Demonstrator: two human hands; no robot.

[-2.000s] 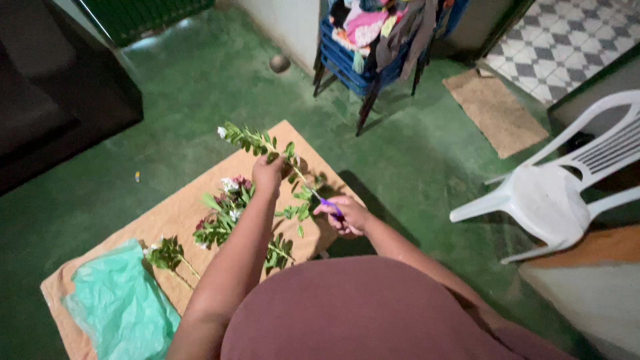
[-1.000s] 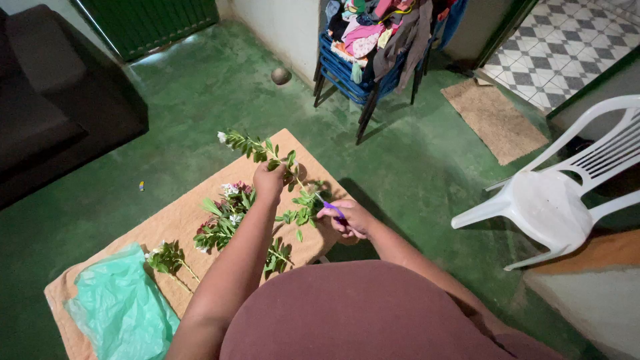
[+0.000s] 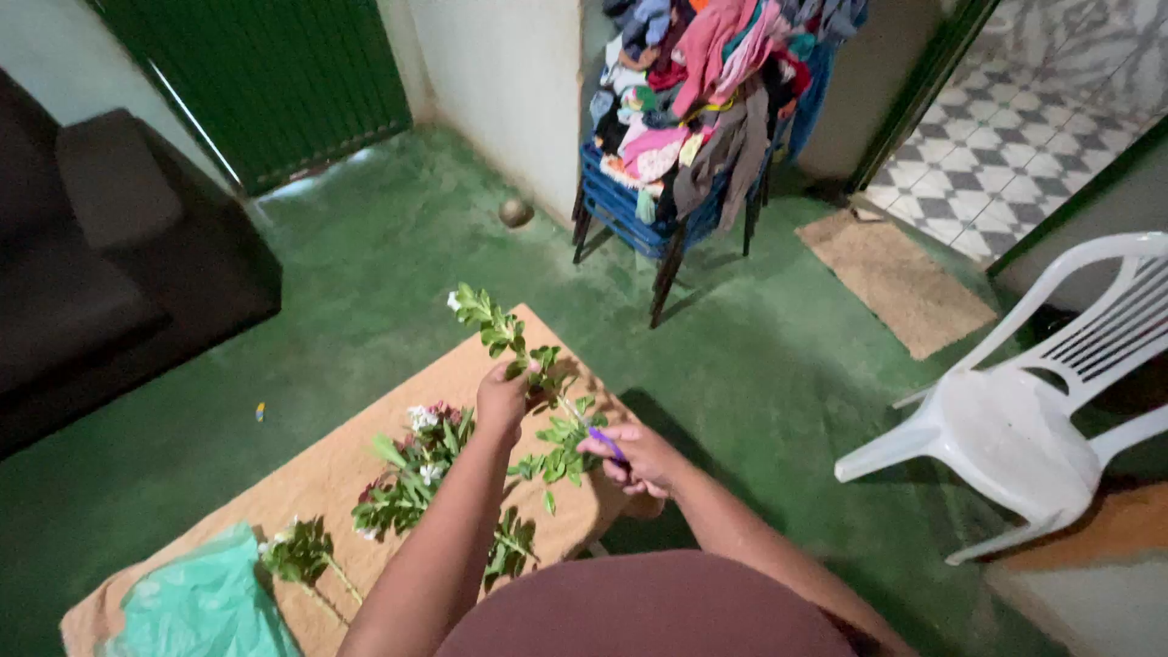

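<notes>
My left hand grips a leafy stem with a white flower at its tip, above the far end of a cloth-covered table. My right hand holds purple-handled scissors, their blades at the lower part of the stem. Whether the blades are apart is too small to tell. Cut-looking green leaves lie beneath the scissors. Left of my left forearm rests a bunch of white and dark red flowers. A smaller sprig lies nearer the green plastic bag.
Blue stacked chairs heaped with clothes stand beyond the table. A white plastic chair is at right, a brown mat near the tiled doorway. A dark sofa stands at left, and a round object sits by the wall.
Both hands stay close together at the stem, with the scissors in my right hand throughout. No other clear change shows.
</notes>
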